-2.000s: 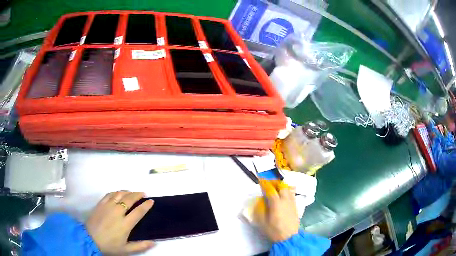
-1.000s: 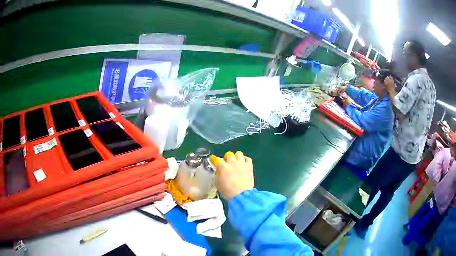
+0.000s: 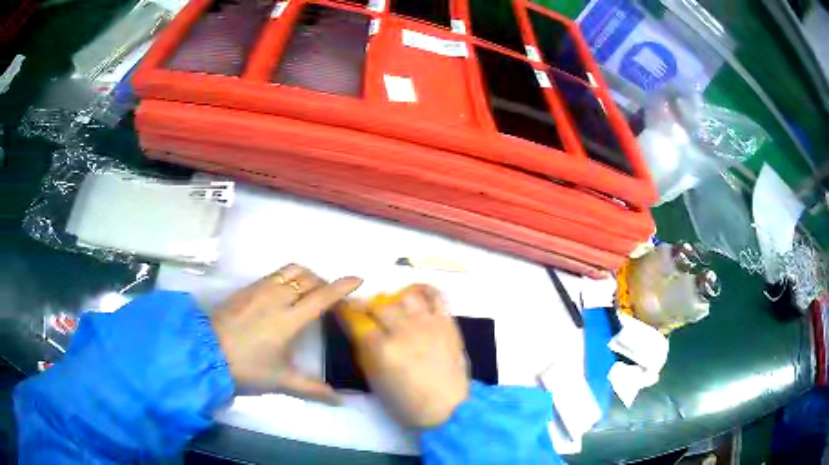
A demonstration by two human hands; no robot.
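Observation:
A black smartphone (image 3: 480, 351) lies on the white work mat (image 3: 318, 232), its long side running left to right. My left hand (image 3: 273, 331) straddles the phone's left end, thumb near the lower edge and fingers near the upper edge. My right hand (image 3: 406, 354), with yellow finger cots, is on the middle of the phone's glass, fingers bent and slightly blurred. It covers much of the phone, and I cannot see whether anything is under the fingertips.
Stacked red trays (image 3: 391, 173) holding phones stand behind the mat. Film sheets (image 3: 150, 218) lie left. A thin tan stick (image 3: 436, 264), a black tool (image 3: 565, 297), a blue card (image 3: 598, 350) and white wipes (image 3: 571, 404) lie about. Clear solvent bottles (image 3: 668, 283) stand right.
My right hand has moved from the solvent bottles back to the phone. My left hand, out of view one second ago, shows at the phone's left end. The view has swung back left and down.

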